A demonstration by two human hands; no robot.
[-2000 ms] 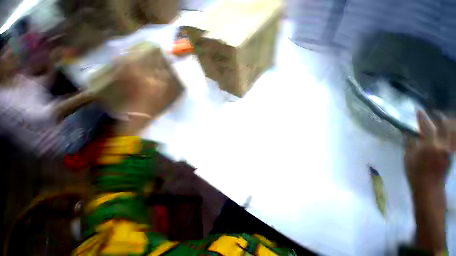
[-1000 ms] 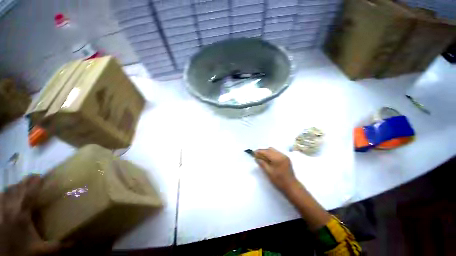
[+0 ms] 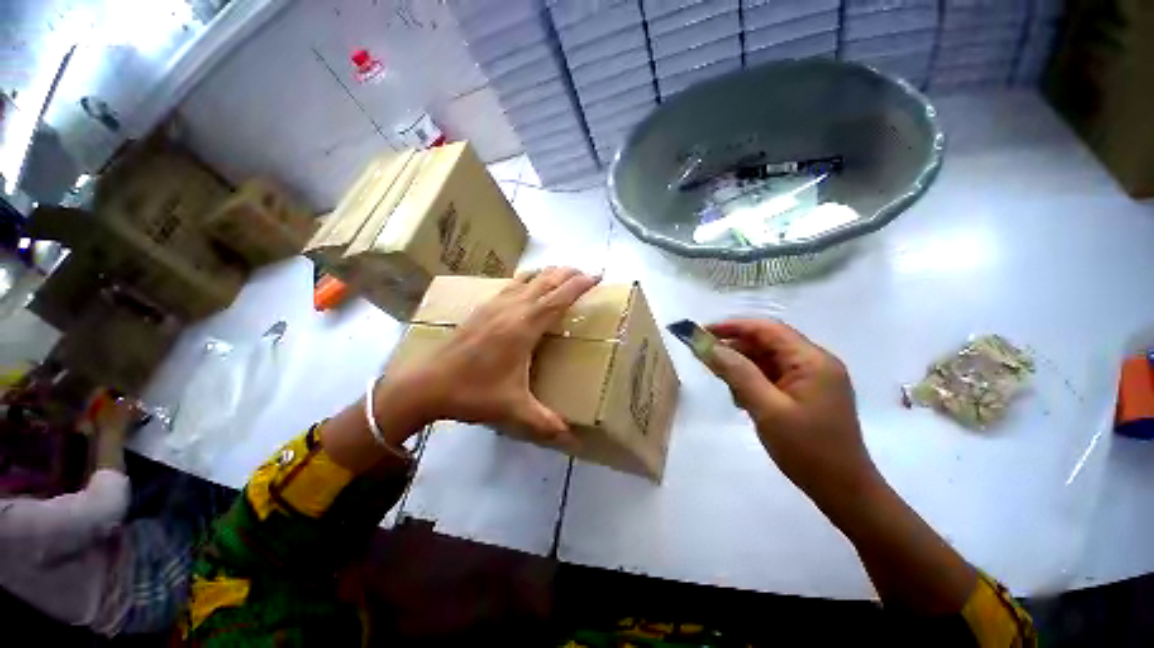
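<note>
A brown shipping carton (image 3: 639, 392) stands on the white table in front of me, its taped seam facing up. My left hand (image 3: 487, 361) lies spread over its top, thumb towards the near side, and steadies it. My right hand (image 3: 791, 386) is just right of the carton, closed around a box cutter (image 3: 700, 339). The cutter's dark tip points towards the carton with a small gap between them. Most of its handle is hidden in my fingers.
A second carton (image 3: 468, 228) stands behind, an orange item (image 3: 330, 292) beside it. A grey-green basket (image 3: 775, 241) holds dark and white items. A tan clump (image 3: 974, 382) and an orange-blue object (image 3: 1136, 395) lie right. Far left are cartons (image 3: 165, 234), clear plastic (image 3: 228, 392) and a person's sleeve (image 3: 63, 538).
The near carton has come from the left to in front of me, with my left hand now on top. My right hand has brought the cutter close to it. The view has turned left.
</note>
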